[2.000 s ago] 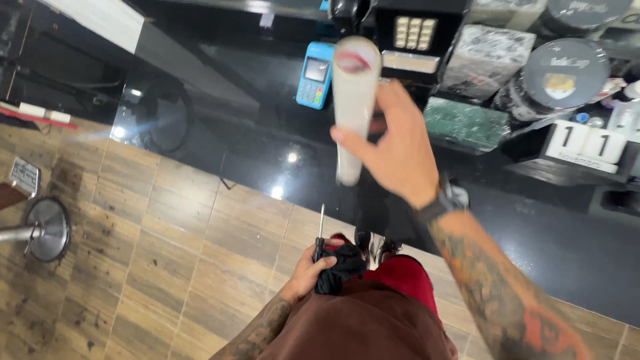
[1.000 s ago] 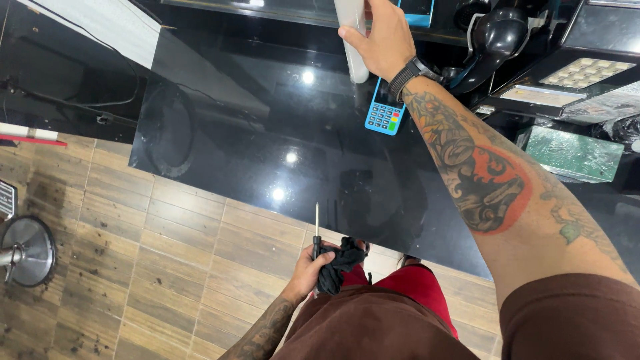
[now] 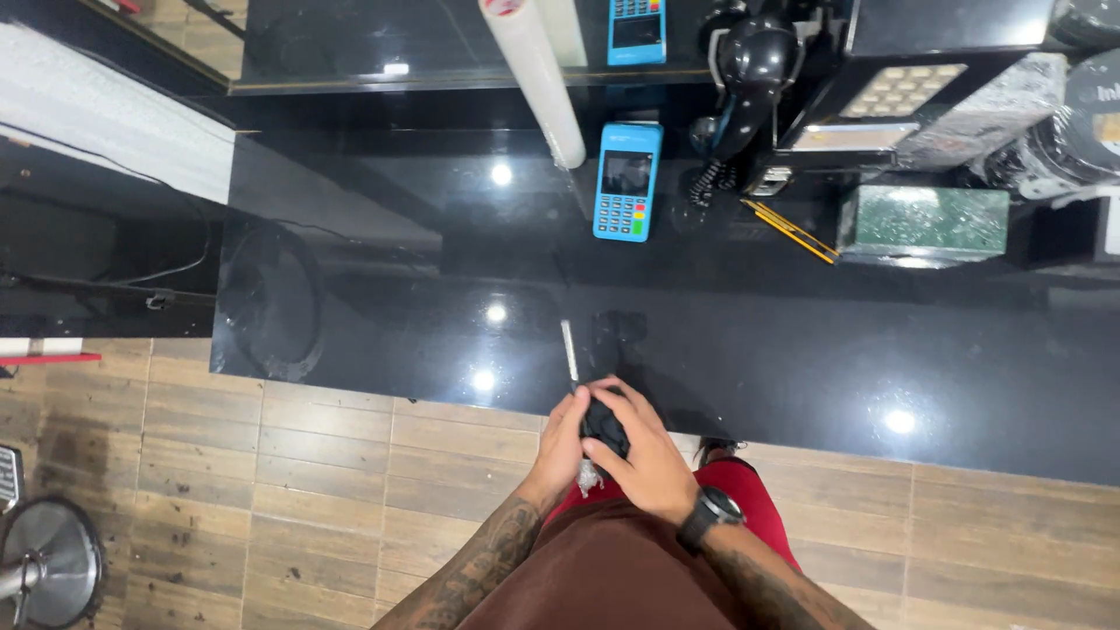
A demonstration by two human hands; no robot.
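In front of my body, near the counter's front edge, my left hand [image 3: 557, 442] grips a screwdriver, its metal shaft [image 3: 570, 348] pointing up and away over the counter. A bunched black cloth [image 3: 604, 427] lies between both hands, and my right hand [image 3: 643, 451] is closed around its right side. A crumpled clear plastic piece [image 3: 589, 477] sticks out below the cloth. On the counter's far side stands a tall whitish roll [image 3: 547, 96], with a blue card terminal [image 3: 626, 182] to its right. The handle of the screwdriver is mostly hidden by my fingers.
The glossy black counter [image 3: 376, 306] spans the view before a mirror. A black telephone handset [image 3: 757, 70] with a coiled cord, yellow pencils [image 3: 792, 231], a green wrapped box [image 3: 927, 219] and a keypad device [image 3: 901, 92] stand right. A round metal stand base [image 3: 52, 560] is on the tiled floor, lower left.
My right hand has let go of the whitish roll, which now stands by the mirror, and has come back to the black cloth beside my left hand. The view has shifted.
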